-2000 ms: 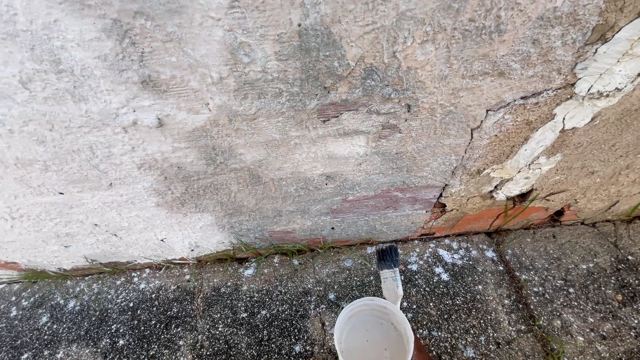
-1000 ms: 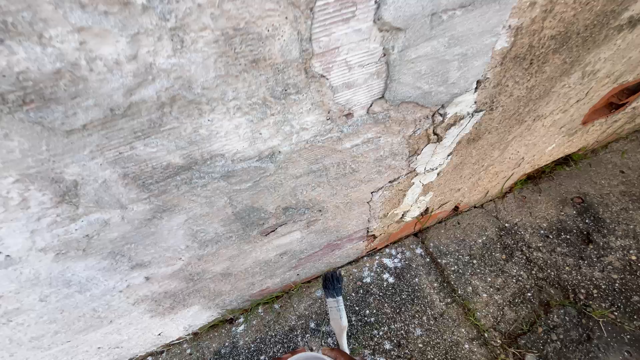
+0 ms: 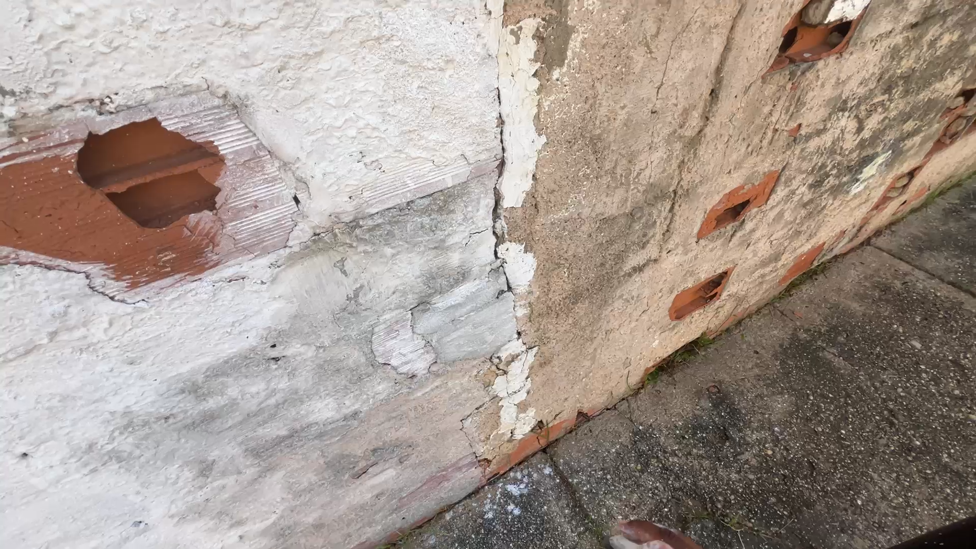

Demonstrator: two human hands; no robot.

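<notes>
A masonry wall fills most of the head view, with white-painted render (image 3: pixel 152 374) on the left and bare tan render (image 3: pixel 595 267) on the right of a jagged crack. At the bottom edge shows a small bit of skin with whitish smears, seemingly my right hand (image 3: pixel 654 535), low over the pavement; its grip and anything in it are cut off by the frame. My left hand is out of view. The brush and the white cup are not visible. A broken hollow brick (image 3: pixel 91 229) lies exposed in the white part.
Dark, speckled concrete pavement (image 3: pixel 823 412) runs along the wall's foot, with white paint spots near the corner of a slab joint. Holes with exposed orange brick (image 3: pixel 738 204) dot the tan render. Grass tufts (image 3: pixel 686 351) grow at the base. A dark object (image 3: pixel 945 537) enters at bottom right.
The view has swung up and to the right along the wall. The dark-bristled brush and white cup, seen at the bottom in the earlier frames, have left the picture.
</notes>
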